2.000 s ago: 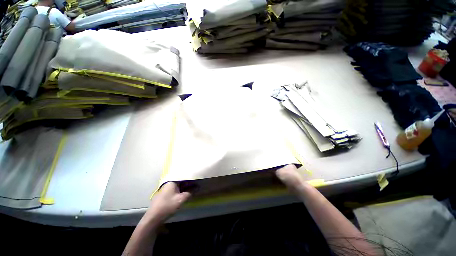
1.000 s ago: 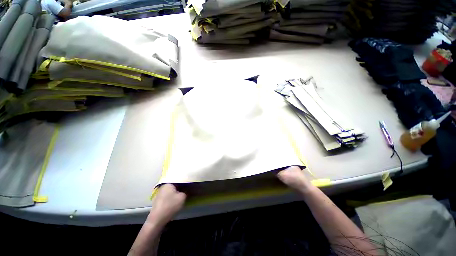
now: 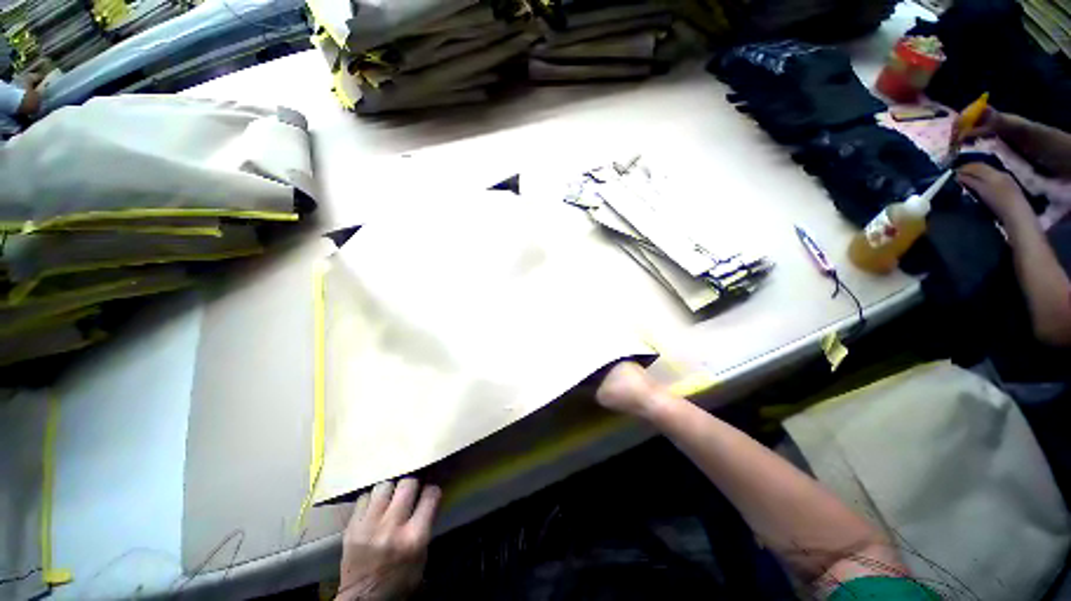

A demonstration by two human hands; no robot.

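A beige fabric panel (image 3: 435, 317) with yellow tape along its left side lies flat in front of me, with dark triangles at its far corners. Its near edge is dark and slightly lifted. My left hand (image 3: 393, 528) is at the near left edge, palm down, fingertips against the edge; whether it grips the fabric cannot be told. My right hand (image 3: 625, 387) is at the near right corner, its fingers hidden under the panel's edge. A fanned pile of narrow pale strips (image 3: 675, 241) lies right of the panel.
Draped panels (image 3: 153, 159) are stacked at left, folded bundles (image 3: 435, 53) at the back. At right are a pink-white tool (image 3: 813, 250), a glue bottle (image 3: 889, 235), black pieces (image 3: 799, 94), a red tub (image 3: 908, 68) and another person's hands (image 3: 992, 188). Beige fabric (image 3: 940, 458) lies below the table edge.
The view has shifted right, bringing another person's hands into sight. My left hand has come out from under the near edge, its fingers now showing. My right hand stays at the right corner.
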